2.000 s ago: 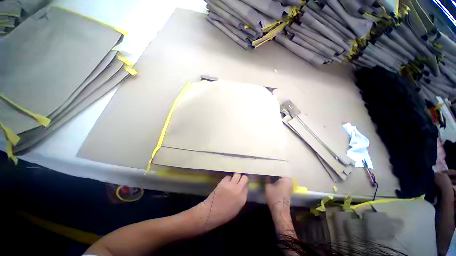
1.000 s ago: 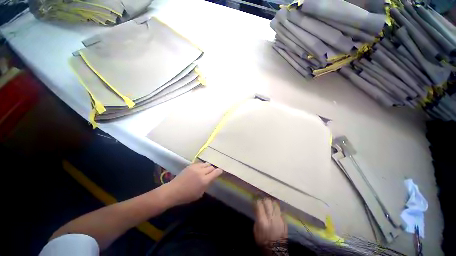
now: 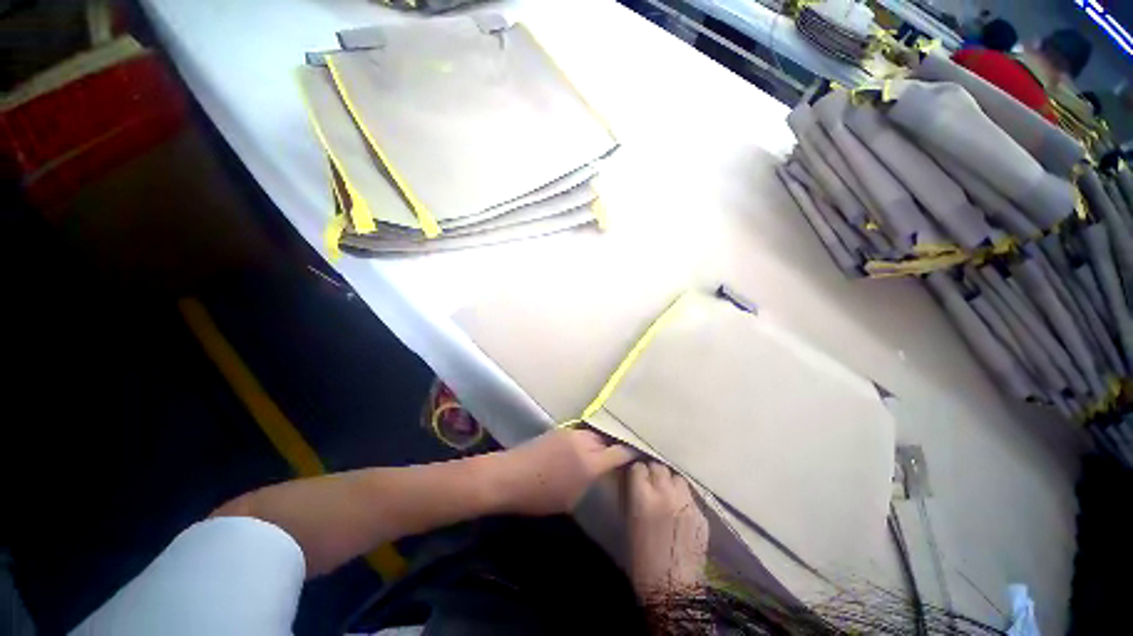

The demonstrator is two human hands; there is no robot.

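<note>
A grey-beige fabric panel [image 3: 764, 416] lies flat near the table's front edge, with yellow tape along its left side and a small dark tab at its far corner. Its near edge band looks loosened and turned down, with a dark gap under it. My left hand [image 3: 574, 470] pinches the panel's near-left corner; its fingertips are partly hidden at the edge. My right hand [image 3: 668, 519] is close beside it, fingers bent over the same near edge. Loose hair strands cover the near-right part of the panel.
A stack of yellow-edged panels [image 3: 478, 124] lies far left. Tall folded bundles [image 3: 944, 186] stand far right. Narrow grey strips [image 3: 917, 534] and a white scrap [image 3: 1021, 609] lie right of the panel. A yellow-red ring [image 3: 456, 420] is below the table edge. People are in the background.
The view has swung right to left, so things sit further right. My right hand has moved along the near edge up to my left hand. The edge band has turned down from its flat position.
</note>
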